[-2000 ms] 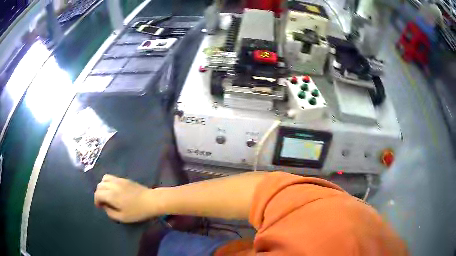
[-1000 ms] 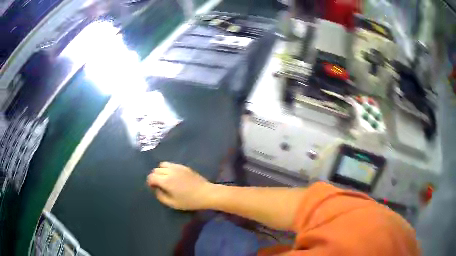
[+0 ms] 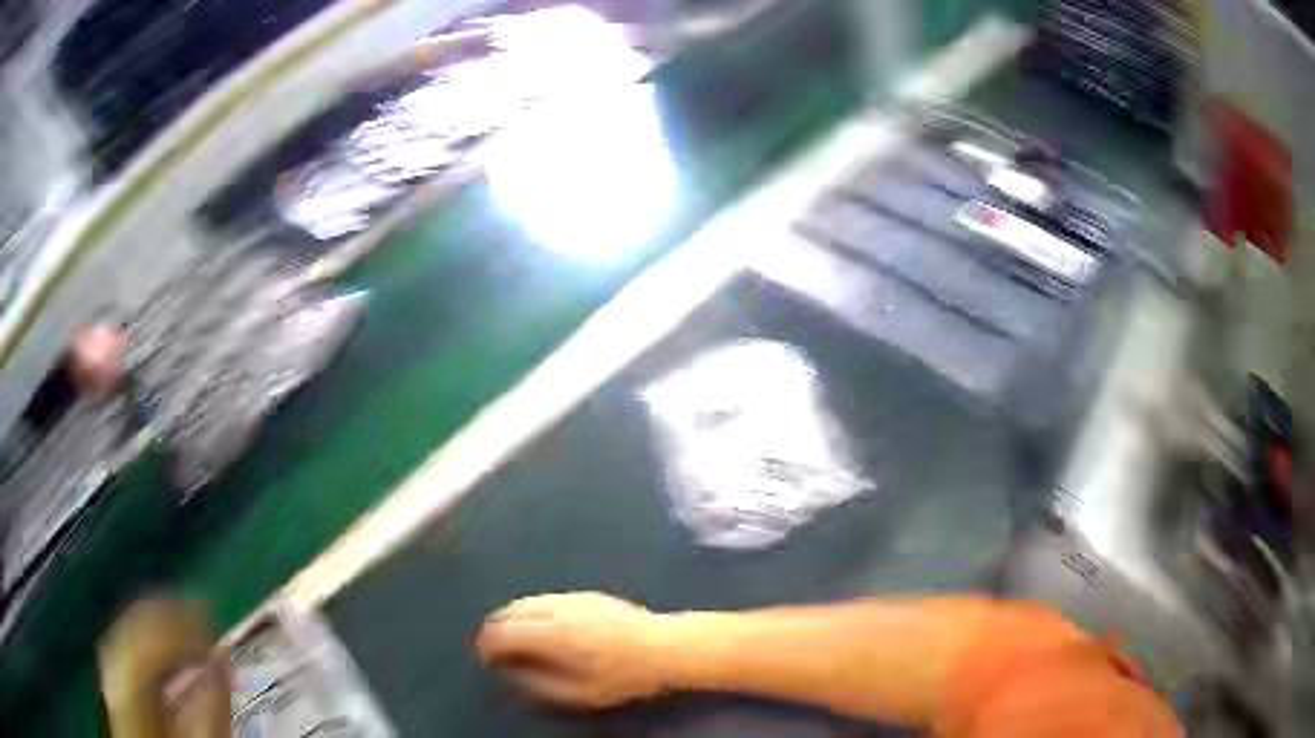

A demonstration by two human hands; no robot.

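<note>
My right hand (image 3: 570, 652) rests low over the dark bench mat (image 3: 476, 555), fingers curled. Whether anything is inside it is hidden. A clear crinkled bag (image 3: 750, 447) with small parts lies beyond it to the right, shining in the light. At the lower left edge my left hand (image 3: 166, 675) is blurred and partly cut off, beside a whitish blister tray (image 3: 325, 678). I cannot tell whether it touches the tray or holds anything.
Pale edge rail (image 3: 534, 411) runs diagonally, with the green conveyor belt (image 3: 433, 353) beyond. Blurred trays (image 3: 245, 346) lie on the belt, another person's hand (image 3: 98, 358) beside them. A flat clear tray (image 3: 923, 274) with phone-like items is at upper right. The white machine (image 3: 1132, 418) is at far right.
The view has swung left, so bag, clear tray and machine sit further right. My left hand, more of the blister tray and the other person's hand have come into view. My right hand stays curled.
</note>
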